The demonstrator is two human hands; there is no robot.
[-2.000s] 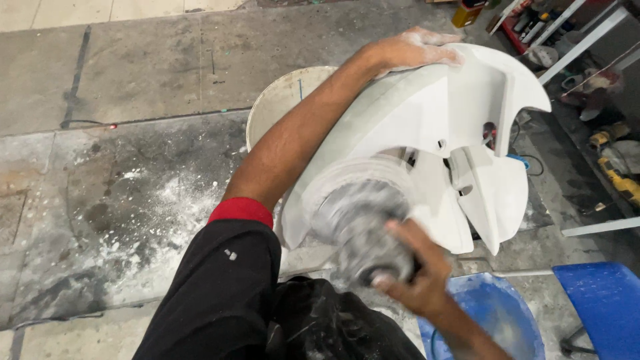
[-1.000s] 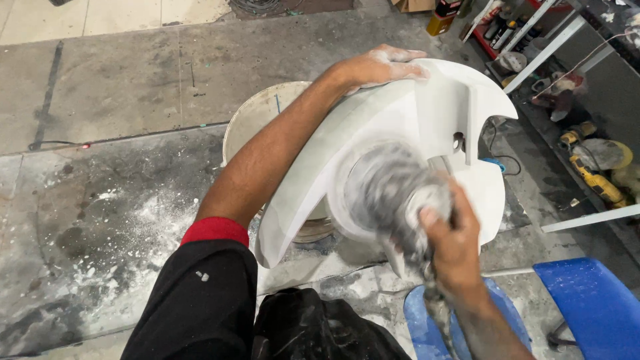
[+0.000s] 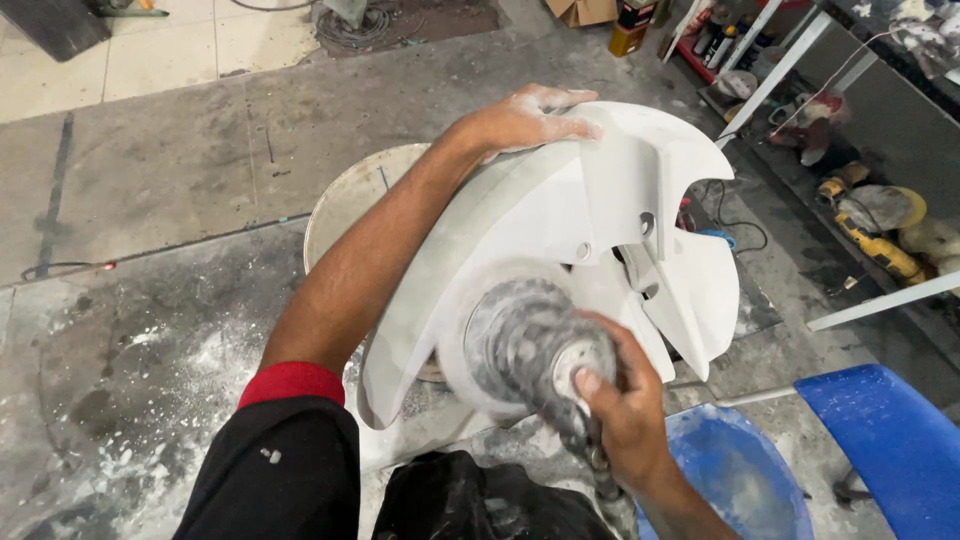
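A white and pale grey motorcycle fender or fairing part (image 3: 517, 202) rests tilted over a round, pale container (image 3: 330, 202). My left hand (image 3: 532, 120), dusted white, lies over the part's upper edge, fingers spread along it. A dusty round sander (image 3: 536, 345), blurred by motion, stands with its disc against the part's lower, rounded side. My right hand (image 3: 622, 397) is closed around the sander's body, thumb on its pale round top. A hose (image 3: 604, 469) runs down from the sander past my right wrist.
A blue plastic chair (image 3: 731, 472) with a blue back (image 3: 885, 442) stands at the lower right. Metal shelving (image 3: 787, 67) at the right holds bottles and a yellow power tool (image 3: 877, 244). White dust covers the floor (image 3: 150, 420); a cable (image 3: 67, 266) lies at the left.
Against one second ago, the sander in my right hand sits lower on the part. The part has tilted, so its lower fins show again. My left hand stays on the upper edge.
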